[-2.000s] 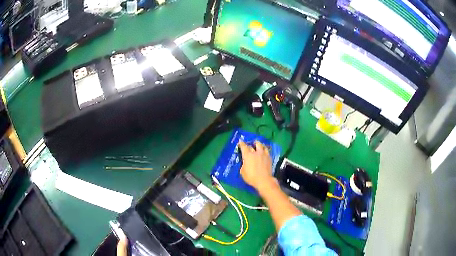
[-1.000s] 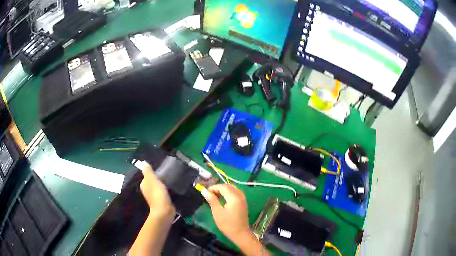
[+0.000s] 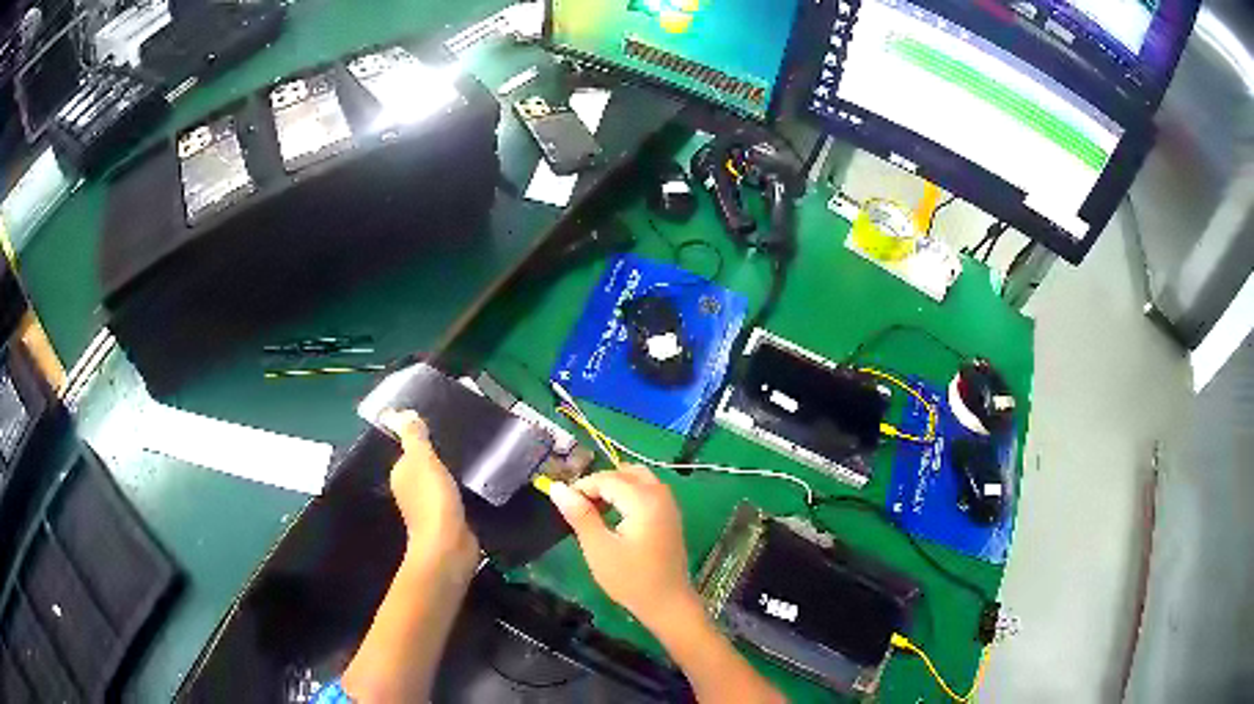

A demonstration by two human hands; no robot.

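A dark, glossy smartphone unit (image 3: 475,437) is held tilted above the bench edge, in the middle left of the head view. My left hand (image 3: 433,498) grips its left end, with the thumb on the near side. My right hand (image 3: 626,530) pinches the yellow-ended data cable (image 3: 545,484) at the unit's right end. The plug touches that end; whether it is fully seated cannot be told. Part of a silver-edged fixture (image 3: 530,413) shows behind the unit.
Two cabled dark phones (image 3: 811,399) (image 3: 822,605) lie in fixtures at right. A mouse (image 3: 660,341) sits on a blue pad (image 3: 605,365). A black tray stack (image 3: 316,255) holding phones stands at left, an empty tray (image 3: 90,591) below it. Monitors (image 3: 983,124) stand behind.
My right hand has left the mouse and now holds the yellow cable end at the unit. My left hand has brought the unit up from the lower edge; its glossy face now shows more.
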